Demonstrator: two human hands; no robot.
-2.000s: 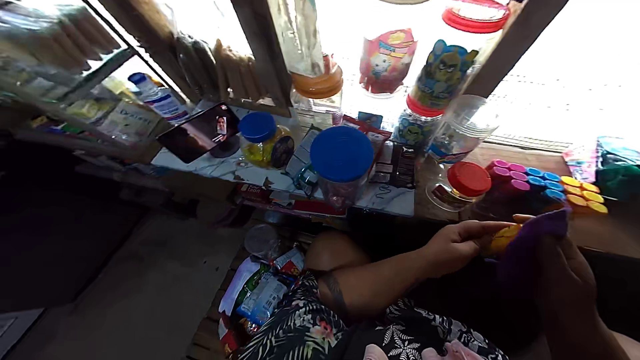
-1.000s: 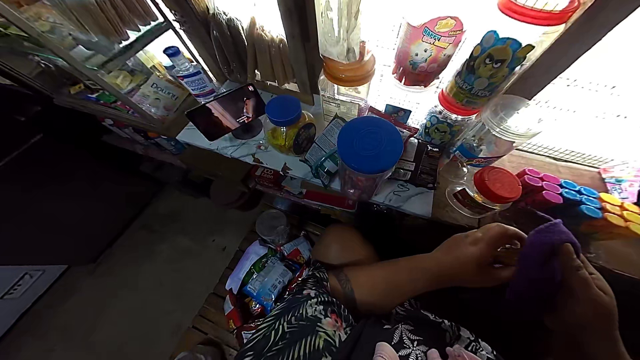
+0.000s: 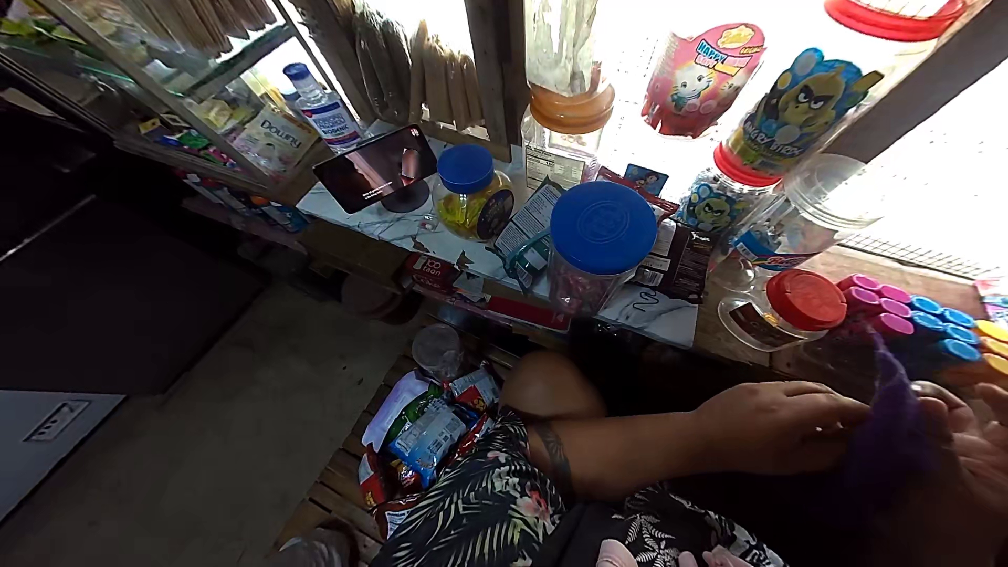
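Note:
My left hand (image 3: 780, 429) reaches in from the lower middle, its fingers curled against a purple cloth (image 3: 894, 429) at the lower right. The cloth hides their tips. Just right of the cloth is my right hand (image 3: 972, 441), partly cut off by the frame edge, with its palm and some fingers showing. Its thumb side lies close to the cloth; whether it grips the cloth is unclear. Beyond my hands are a clear jar with a red lid (image 3: 807, 299) and rows of pink caps (image 3: 894, 307), blue caps (image 3: 945, 327) and yellow caps (image 3: 994, 346).
A marble-patterned counter (image 3: 665, 315) holds a blue-lidded jar (image 3: 602, 228), a smaller blue-lidded jar (image 3: 472, 189), a phone (image 3: 376, 168) on a stand and dark packets (image 3: 677, 260). Snack packs (image 3: 429, 441) lie on a slatted wooden bench (image 3: 327, 492) by my leg. A glass case (image 3: 197, 118) stands left.
The yellow thing that was between my hands two seconds ago no longer shows. The fingers of my right hand have spread apart more. The view has shifted somewhat.

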